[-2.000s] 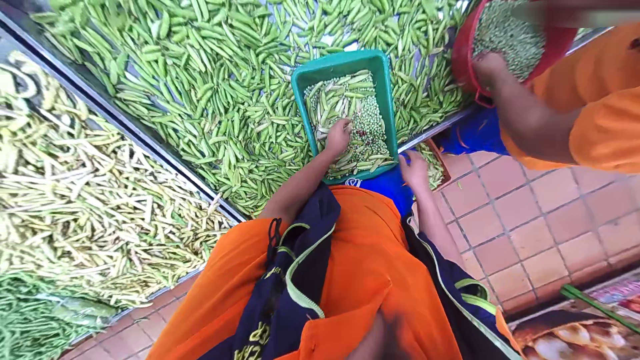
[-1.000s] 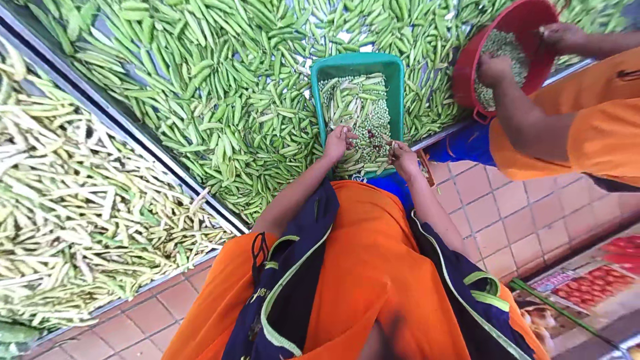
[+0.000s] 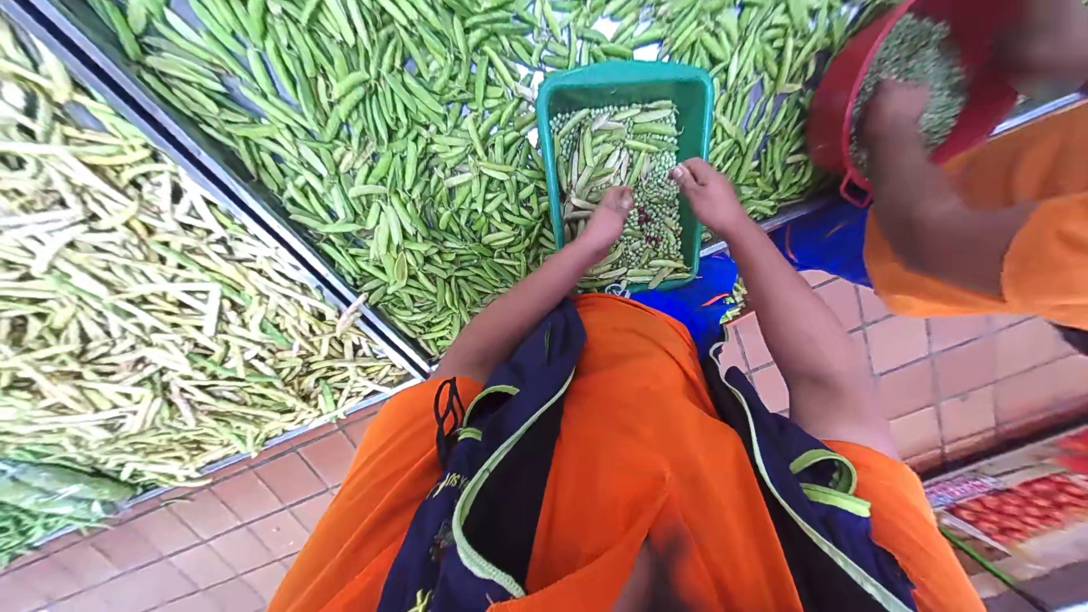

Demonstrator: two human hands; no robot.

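Note:
A green plastic tub (image 3: 626, 73) holds shelled green peas (image 3: 659, 174) and pea pods (image 3: 599, 144), with a few dark red bits among them. My left hand (image 3: 610, 217) is over the tub's lower middle, fingers curled downward; whether it holds a pod cannot be told. My right hand (image 3: 705, 191) is at the tub's right wall, thumb and forefinger pinched together, with no clear sight of anything between them. Green pea pods (image 3: 416, 170) lie spread on the display around the tub.
Pale bean pods (image 3: 153, 297) fill the bin at left, past a metal divider (image 3: 212, 183). At right, a co-worker in orange has a hand in a red bucket (image 3: 837, 110) of shelled peas. A tiled floor (image 3: 960, 365) and a picture of red produce (image 3: 1020, 506) lie lower right.
My right hand was low outside the tub, came near my left hand, and is now apart from it at the right wall. The co-worker's red bucket is tilted differently from two seconds ago.

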